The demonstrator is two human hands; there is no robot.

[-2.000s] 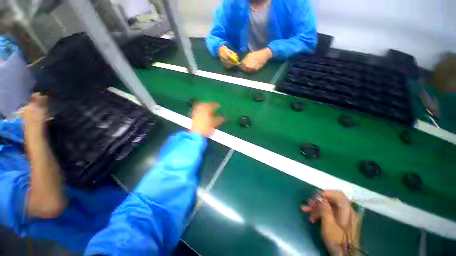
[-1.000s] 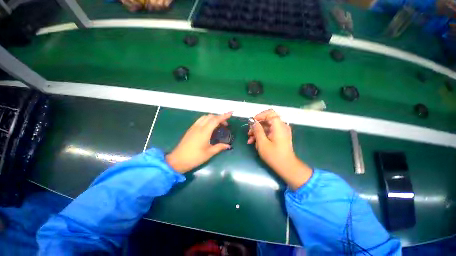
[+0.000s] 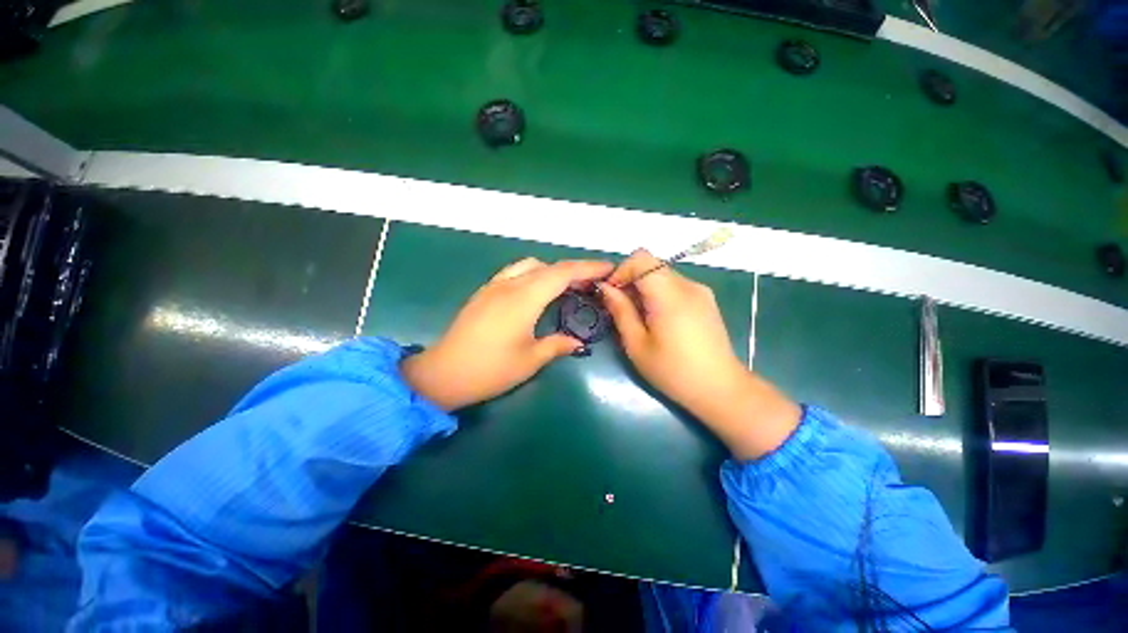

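Observation:
My left hand (image 3: pixel 501 334) holds a round black unit (image 3: pixel 583 318) between thumb and fingers above the dark green bench. The unit has a ring-like centre that faces up. My right hand (image 3: pixel 678 336) is at the unit's right edge and pinches a thin tool (image 3: pixel 700 247) whose pale cream end sticks out up and to the right, over the white rail. The tool's tip is hidden by my fingers at the unit's upper edge. Both hands are bare below blue sleeves.
The green belt (image 3: pixel 602 105) beyond the white rail (image 3: pixel 482 202) carries several black discs. A silver strip (image 3: pixel 930 359) and a flat glossy black rectangle (image 3: pixel 1011 458) lie on the bench at right. A tiny pale part (image 3: pixel 609 498) lies near me. Black trays (image 3: pixel 37 309) are at far left.
My left hand reached over the belt two seconds ago; it then came back with a black unit. My hands have since closed together at the unit. The view has turned downward to the bench.

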